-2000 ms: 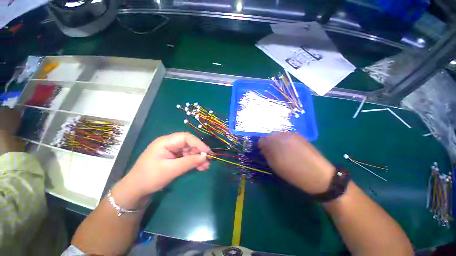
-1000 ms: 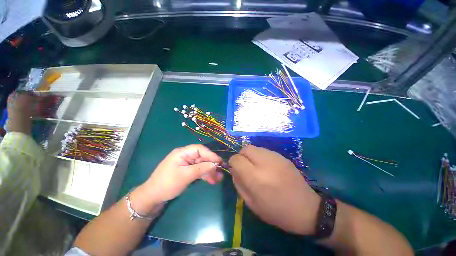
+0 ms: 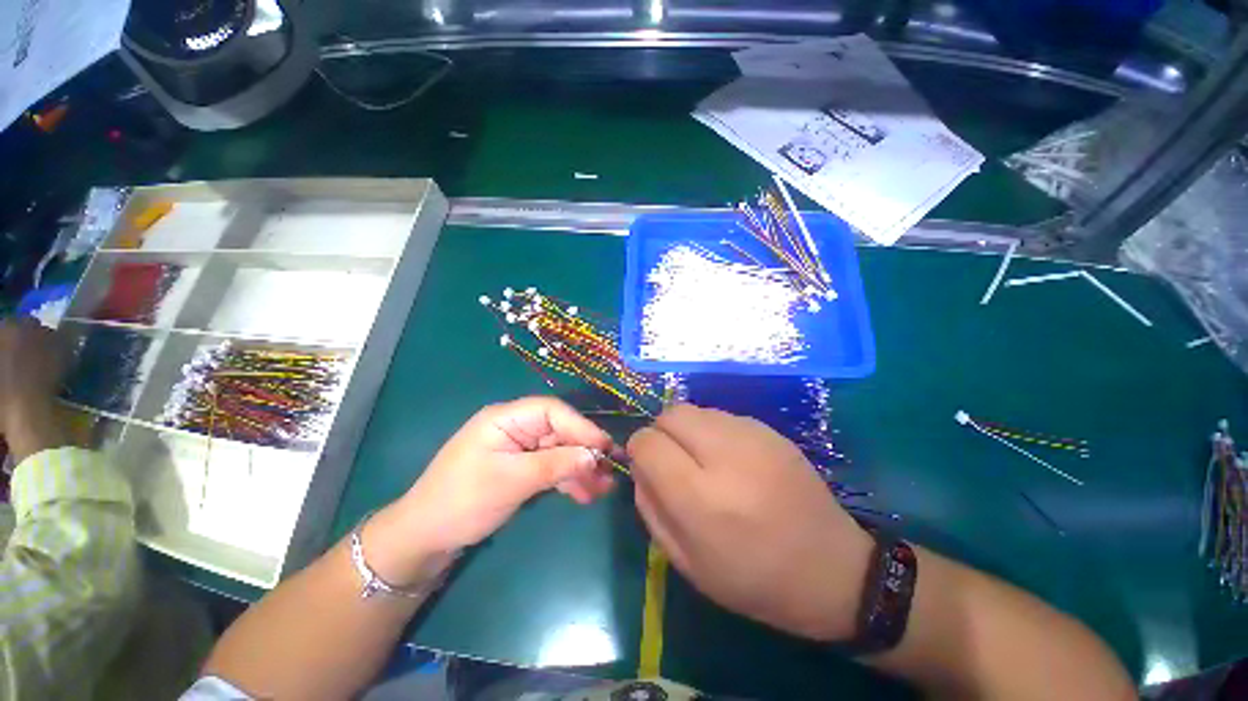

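Note:
My left hand (image 3: 527,459) pinches a small wire harness (image 3: 615,463) by its white end, left of the yellow line. My right hand (image 3: 725,507) is shut at the same harness, its fingertips close to the left ones. The fingers hide most of the harness. A heap of part-assembled harnesses (image 3: 568,340) with white ends lies behind my hands. The blue tray (image 3: 855,359) holds many thin white pieces (image 3: 712,312) and a small bunch of leads (image 3: 783,240). Dark blue loose wires (image 3: 780,407) lie just below the tray, partly hidden by my right hand.
An off-white compartment box (image 3: 363,349) with wires is at left, with another person's hand (image 3: 30,384) at its left edge. One harness (image 3: 1020,445) lies at right, a bunch (image 3: 1225,507) at the far right. Behind are printed sheets (image 3: 842,137), white sticks (image 3: 1081,281) and a metal rail (image 3: 548,215).
My right hand has come from the loose wires by the blue tray to meet my left hand at the harness, and both stay there. The other person's hand has moved at the box.

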